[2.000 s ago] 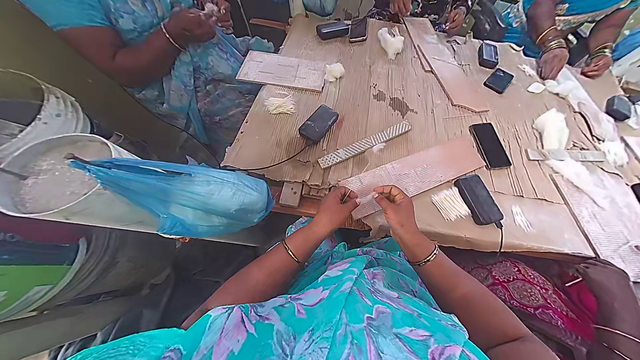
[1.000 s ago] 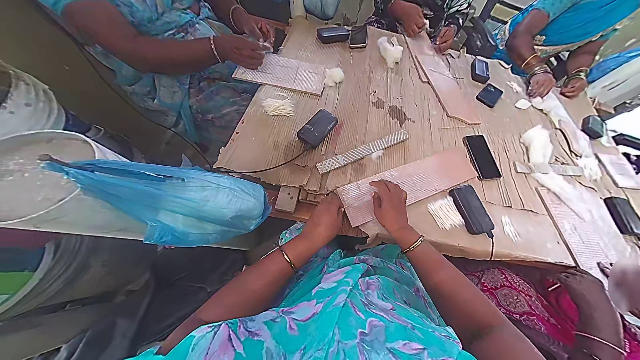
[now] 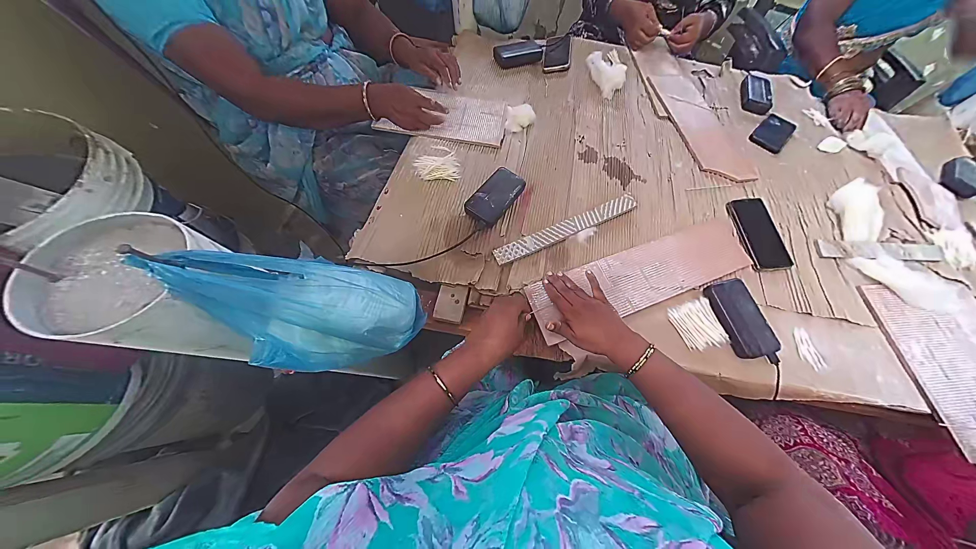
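Observation:
A flat pinkish board with fine ridges [image 3: 663, 267] lies at the near edge of the cardboard-covered table. My right hand [image 3: 585, 314] rests palm down on its left end, fingers spread. At that board's left edge is my left hand [image 3: 503, 324], fingers curled; whether a thin strand is pinched in them is too small to tell. A bundle of thin white sticks or wicks [image 3: 698, 323] lies to the right, beside a black box with a cable [image 3: 741, 318]. Beyond the board is a perforated metal strip [image 3: 564, 229] with a small tuft of white fiber [image 3: 585, 235] against it.
A blue plastic bag [image 3: 305, 305] hangs by a white bucket [image 3: 91, 282] at left. A black phone [image 3: 760, 233] lies past the board's right end. Other people's hands [image 3: 412, 107] work across the table [image 3: 549, 168], near more boards, white fiber [image 3: 606, 74] and black boxes.
Two seconds ago both my hands were raised together over the board with whitish fiber between them. The right has come down flat onto the board, the left to its edge.

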